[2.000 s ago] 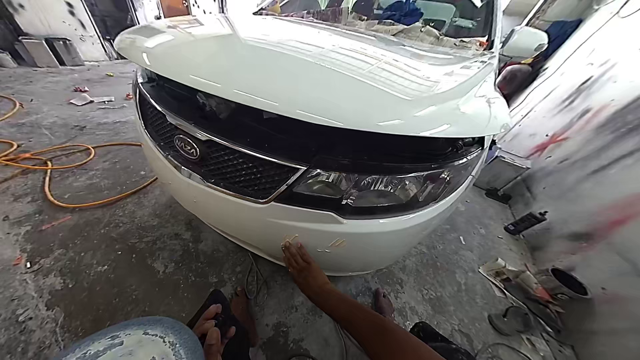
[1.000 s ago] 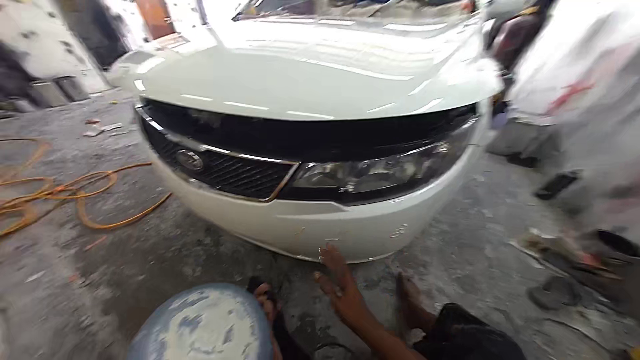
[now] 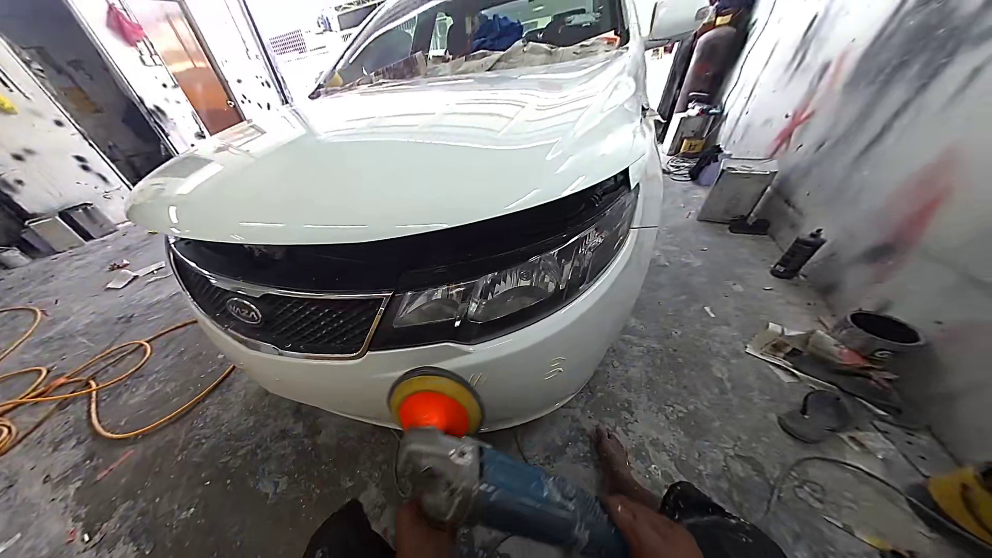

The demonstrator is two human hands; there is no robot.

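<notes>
A blue rotary polisher (image 3: 535, 492) with a metal gear head is held in both hands. Around the front of its head, low in the view, is my left hand (image 3: 422, 531), partly hidden by the tool. My right hand (image 3: 647, 531) grips the rear of the body. The polisher's yellow and orange pad (image 3: 436, 401) is at the white front bumper (image 3: 341, 387) of a car, below the headlight (image 3: 519, 291). Compound marks (image 3: 553, 369) show on the bumper to the right of the pad. Left of the headlight is the black grille (image 3: 310, 322).
An orange hose (image 3: 116, 380) lies coiled on the floor at left. At right are a black bottle (image 3: 798, 254), a black bucket (image 3: 880, 333), crumpled paper (image 3: 798, 349) and a cable (image 3: 821, 461). A paint-marked wall (image 3: 891, 178) runs along the right side. The hood (image 3: 387, 170) sits slightly raised.
The polisher is now in both hands with its pad at the bumper; earlier one bare hand was at or near the bumper. The round, paint-spotted surface at the lower left is out of view.
</notes>
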